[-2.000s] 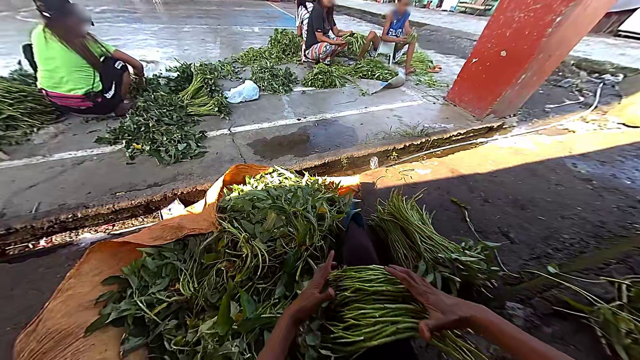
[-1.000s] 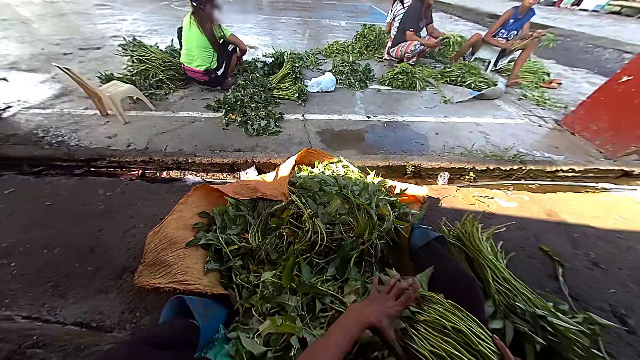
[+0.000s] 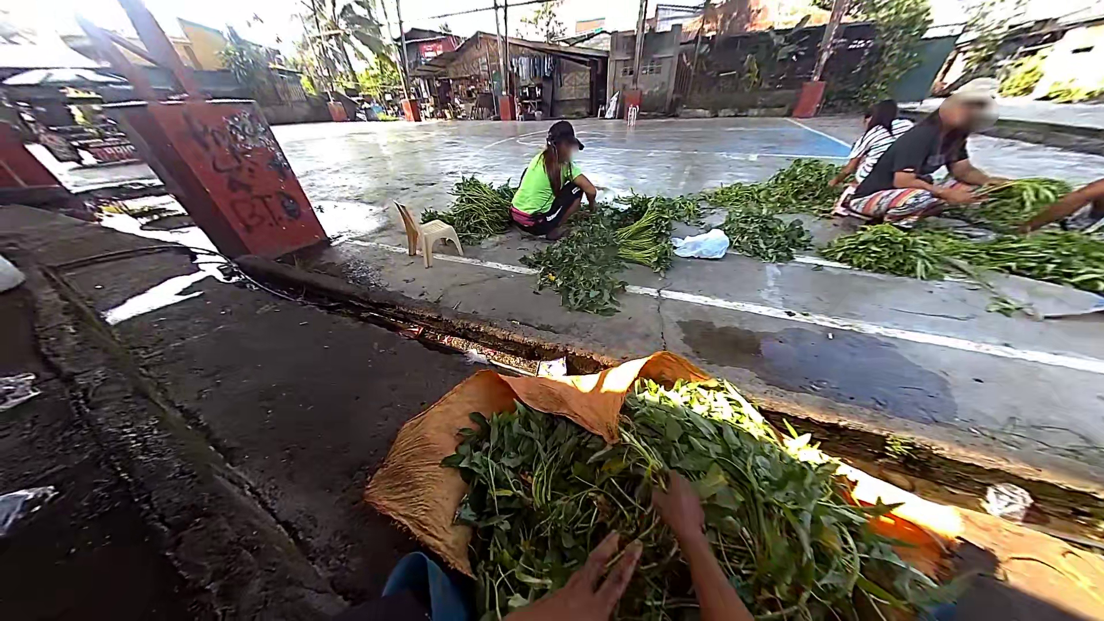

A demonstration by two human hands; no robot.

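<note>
A large heap of leafy green stems (image 3: 776, 517) lies on an orange woven sack (image 3: 440, 466) in front of me. My left hand (image 3: 595, 578) rests on the near part of the heap, fingers spread, holding nothing that shows. Farther in and to the right, my right hand (image 3: 680, 509) reaches into the stems; its fingers are partly hidden among them, so its grip is unclear. The sack's folded edge rises behind the heap.
A drainage gutter (image 3: 552, 366) runs just beyond the sack. Past it, a person in green (image 3: 548, 190) crouches by greens and a small plastic chair (image 3: 429, 233). More people sit at right among greens. A red concrete pillar base (image 3: 220, 177) stands left.
The view has swung left and up. Both hands have moved from the bundle of stems at the right onto the leafy heap on the sack.
</note>
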